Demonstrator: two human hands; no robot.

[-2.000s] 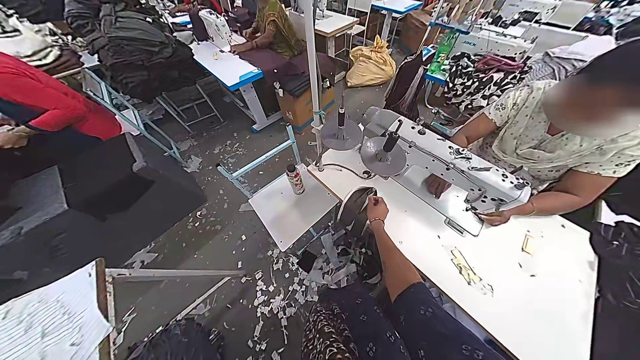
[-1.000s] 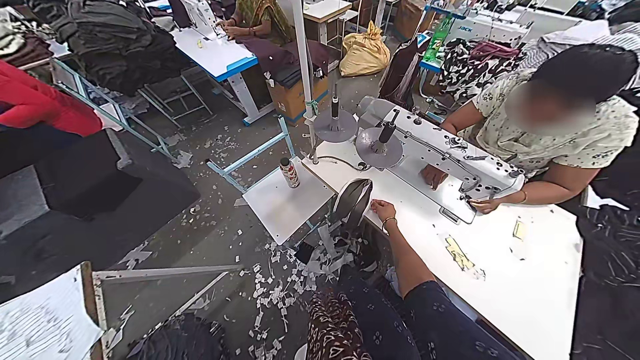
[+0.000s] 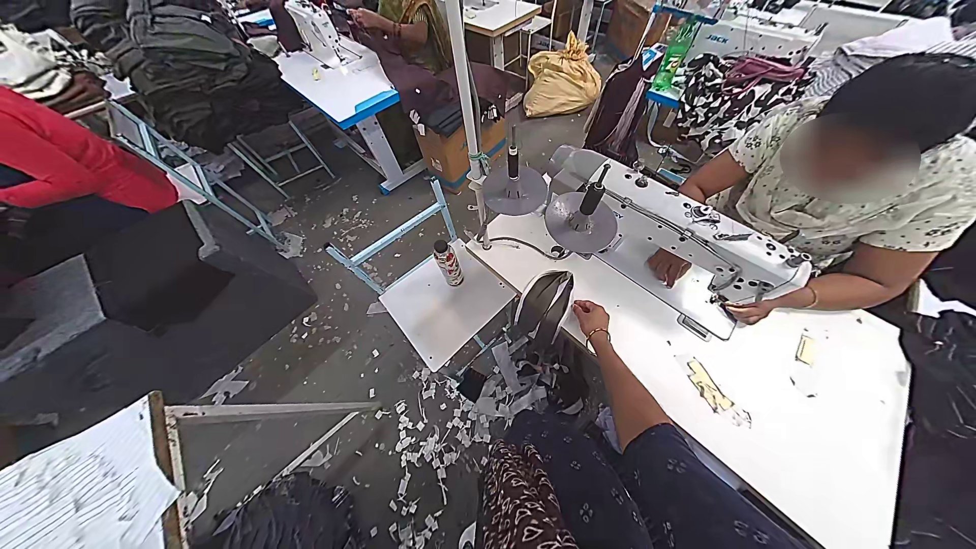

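My right hand (image 3: 592, 319), with a bangle at the wrist, rests at the near edge of the white sewing table (image 3: 823, 457). Its fingers are bent; whether they pinch anything small cannot be told. Just left of it, a bundle of dark and white fabric strips (image 3: 543, 301) hangs over the table edge. My left hand is out of view. Beyond my right hand stand two thread cones on grey discs (image 3: 582, 221) and a white industrial sewing machine (image 3: 679, 221), where a co-worker's hands (image 3: 751, 311) are at the needle end.
A printed can (image 3: 448, 264) stands on a small white board (image 3: 450, 305) beside the table. Cloth scraps (image 3: 427, 442) litter the floor. Yellowish pieces (image 3: 709, 387) lie on the tabletop. A metal pole (image 3: 467, 99) rises at the table corner. White striped fabric (image 3: 84, 480) lies at lower left.
Two seconds ago my right hand was at the fabric strips; it is now a little to their right, apart from them. The co-worker's head has lifted somewhat into view.
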